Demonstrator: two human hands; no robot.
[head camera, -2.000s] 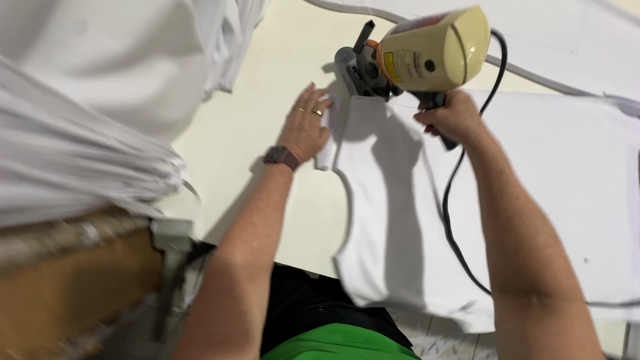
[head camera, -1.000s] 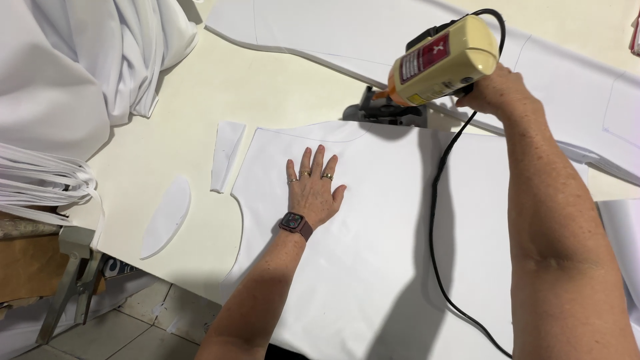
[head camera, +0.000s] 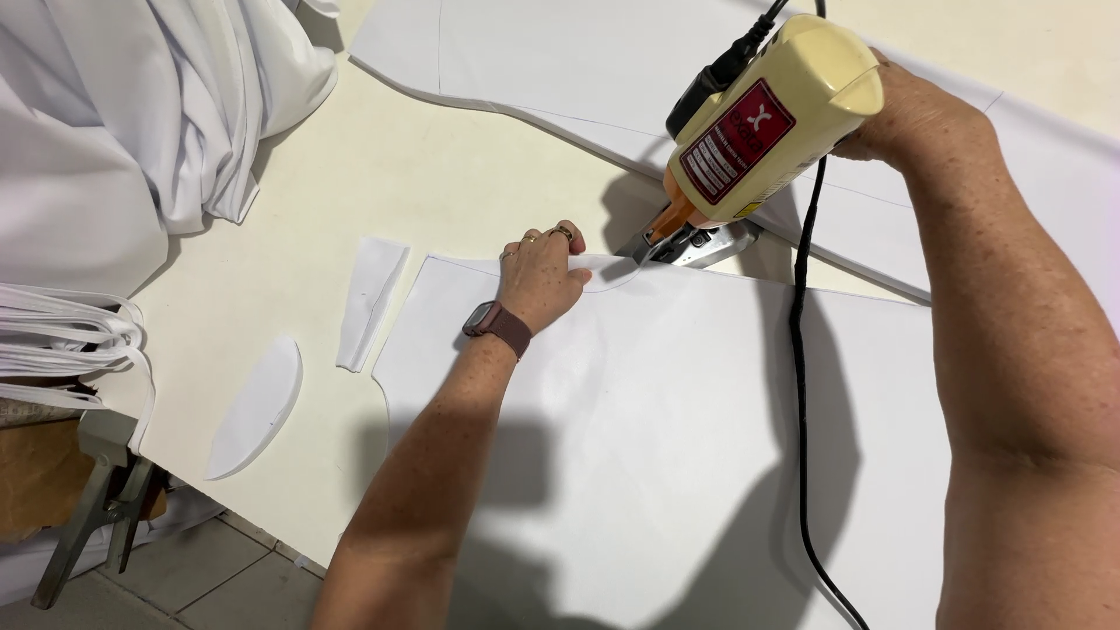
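Note:
A cream electric rotary fabric cutter (head camera: 770, 122) stands at the upper edge of a stack of white fabric (head camera: 665, 394), its metal foot and head at a curved drawn line. My right hand (head camera: 910, 109) is wrapped around its far side, with the fingers mostly hidden behind the housing. My left hand (head camera: 544, 271), with rings and a wristwatch, rests at the stack's upper edge to the left of the cutter, fingers bent over the edge strip; whether they pinch it cannot be told. A narrow offcut (head camera: 372, 302) and a curved offcut (head camera: 255, 411) lie left of the stack.
The cutter's black power cord (head camera: 798, 367) runs down across the fabric. Another white fabric stack (head camera: 560, 70) lies beyond. Bunched white cloth (head camera: 149, 114) and narrow white strips (head camera: 61, 341) are at the left, near a metal clamp (head camera: 92, 472) at the table's edge.
My left hand, flat with spread fingers on the fabric one second ago, has moved up to its edge beside the cutter. The cutter now stands turned, its head at the drawn curve.

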